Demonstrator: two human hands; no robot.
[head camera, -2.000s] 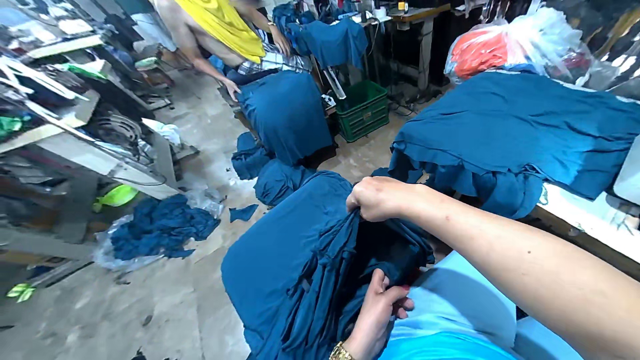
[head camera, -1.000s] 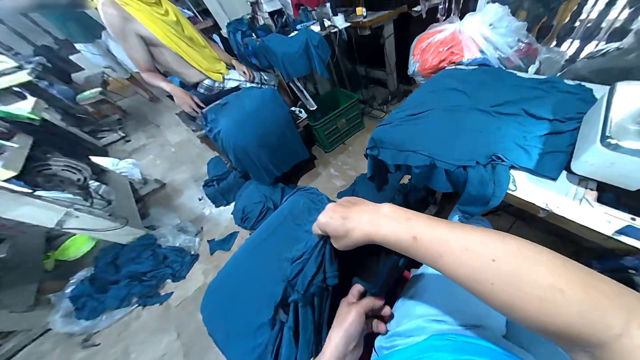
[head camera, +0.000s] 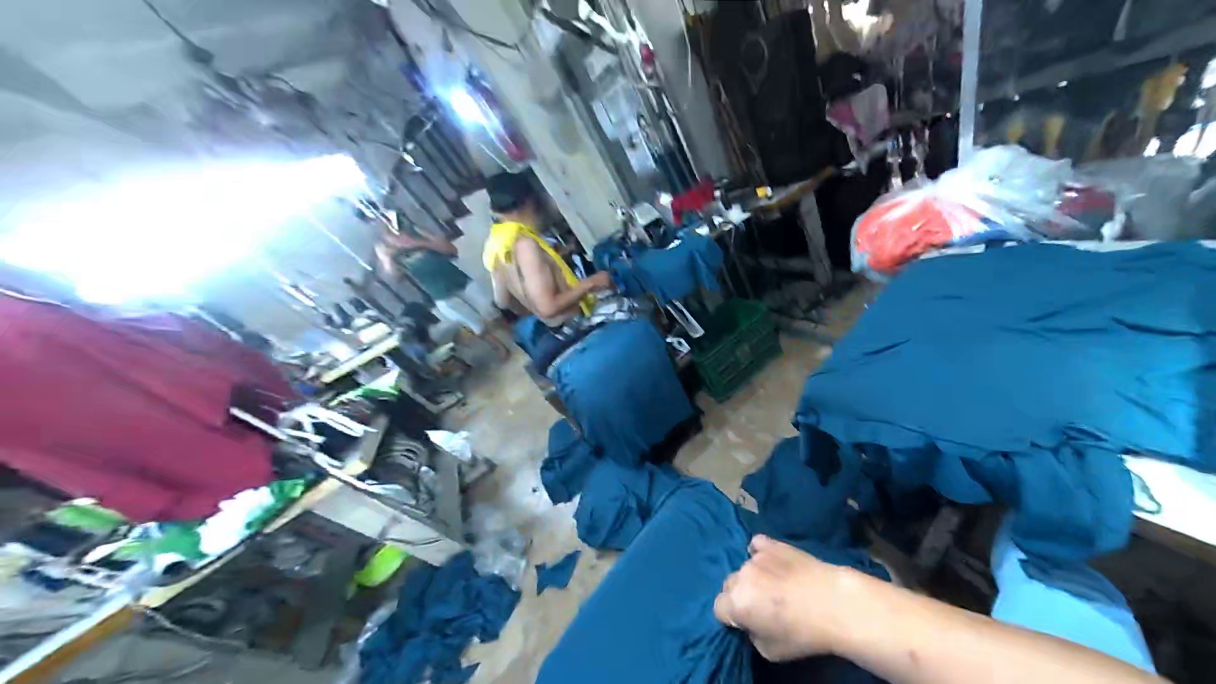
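Observation:
My right hand (head camera: 784, 598) is closed on the gathered edge of a pile of dark blue fabric (head camera: 655, 570) at the bottom centre. The fabric's smooth side slopes down to the left, with folds bunched under my fingers. My left hand is out of view. More dark blue cloth (head camera: 1007, 342) lies spread on the table at the right, its edge hanging down beside my forearm. Bunched blue cloth (head camera: 617, 499) lies just beyond the pile I hold.
A co-worker with a yellow cloth (head camera: 518, 247) sits ahead, beside a blue-draped bundle (head camera: 622, 385) and a green plastic crate (head camera: 736, 351). Blue cloth scraps (head camera: 442, 608) lie on the floor at left. A clear plastic bag (head camera: 969, 209) rests behind the right table; maroon fabric (head camera: 123, 408) hangs at left.
The view has swung up and left, showing more of the room. My left hand, earlier at the fabric below my right, has left the view. My right hand still grips the fabric.

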